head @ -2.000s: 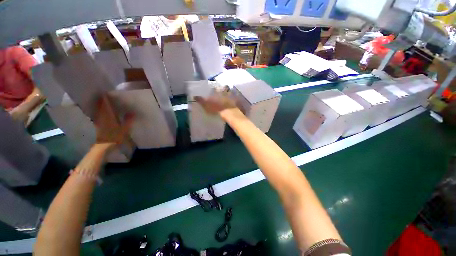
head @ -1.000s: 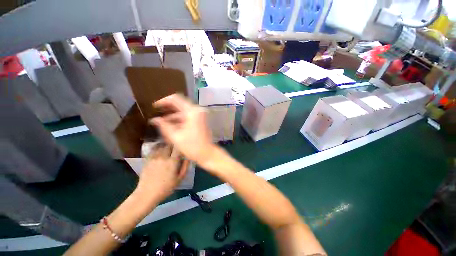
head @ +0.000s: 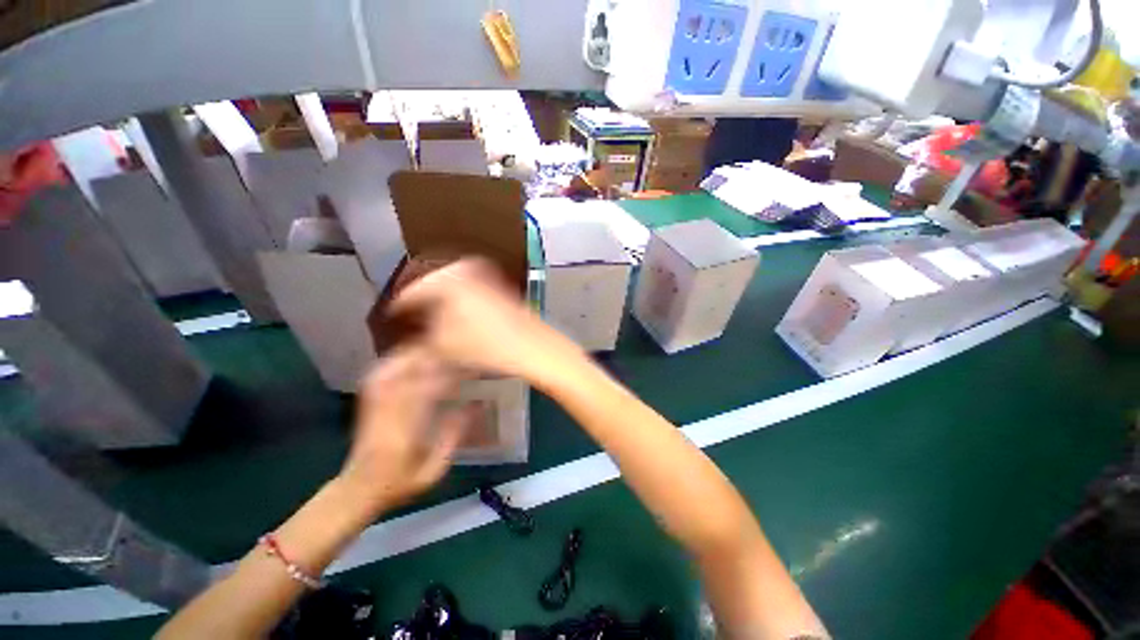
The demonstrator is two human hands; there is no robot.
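Note:
An open carton (head: 494, 423) stands in front of me, its brown-lined lid (head: 460, 223) raised at the back. My right hand (head: 465, 313) is over its opening, blurred; whether it holds anything is hidden. My left hand (head: 403, 419) is blurred at the carton's near left side, below my right hand; its grip cannot be told. The inside of the carton is mostly hidden. One black coiled cable (head: 563, 569) and another (head: 506, 510) lie apart near the white strip. More black cables (head: 431, 613) are heaped at the bottom edge.
Two closed cartons (head: 695, 285) stand right of the open one. A row of closed cartons (head: 835, 313) runs to the far right. Tall open cartons (head: 106, 319) stand at left and back. A metal rail with blue-and-white sockets (head: 708, 48) crosses the top. Flat papers (head: 794, 195) lie across the line.
Since the oldest frame, both hands have come together at one open carton nearer me. In the last second, my left hand has moved from inside its opening to its near left side.

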